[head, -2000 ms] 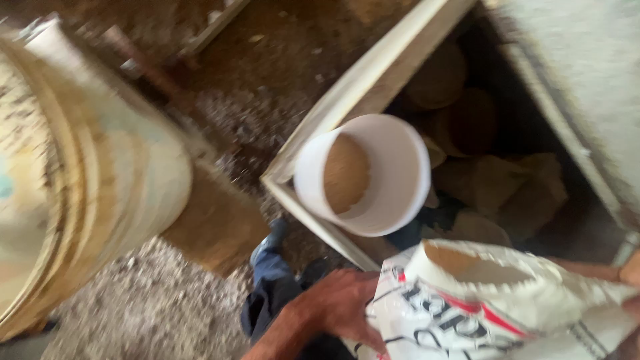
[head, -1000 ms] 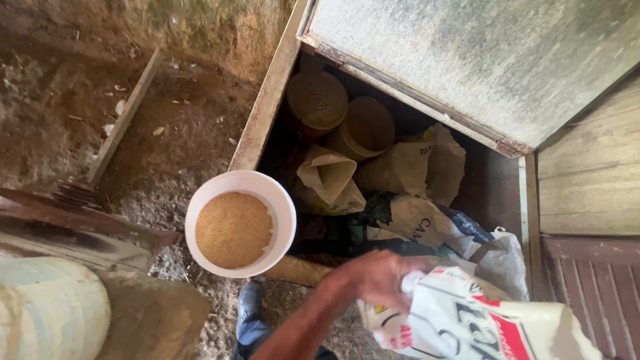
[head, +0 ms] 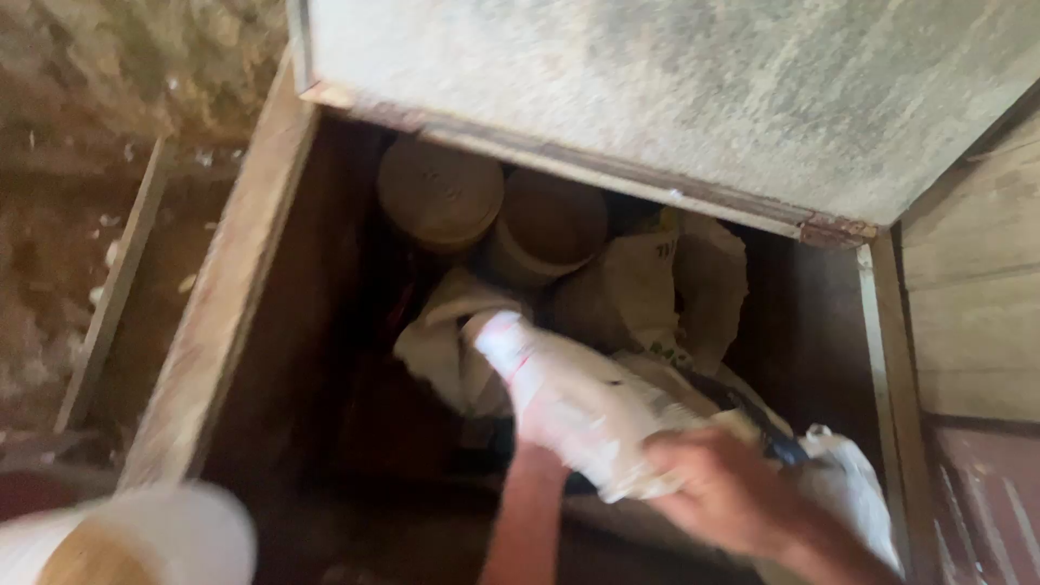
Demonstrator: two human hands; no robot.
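Note:
A white printed plastic sack (head: 601, 398) is held over the opening of a wooden bin, its narrow end pointing up-left at an open sack (head: 443, 357) inside. My right hand (head: 711, 479) is closed on the sack's lower right end. My left hand (head: 540, 443) is at its left side, with the fingers mostly hidden beneath it; the forearm comes up from below. At the bottom left stands a white bucket (head: 203, 532) with tan granular material (head: 97, 561) in it. The picture is blurred.
Inside the bin are a lidded bucket (head: 441, 191), another round bucket (head: 552, 223) and more sacks (head: 650, 284). The bin's wooden edge (head: 236, 244) runs along the left. A raised grey lid (head: 650, 97) covers the top right. A wooden strip (head: 118, 284) lies at far left.
The printed sack has moved from beside the bin's near edge to over its opening. My left hand, out of sight one second ago, is at the sack again. The view has shifted.

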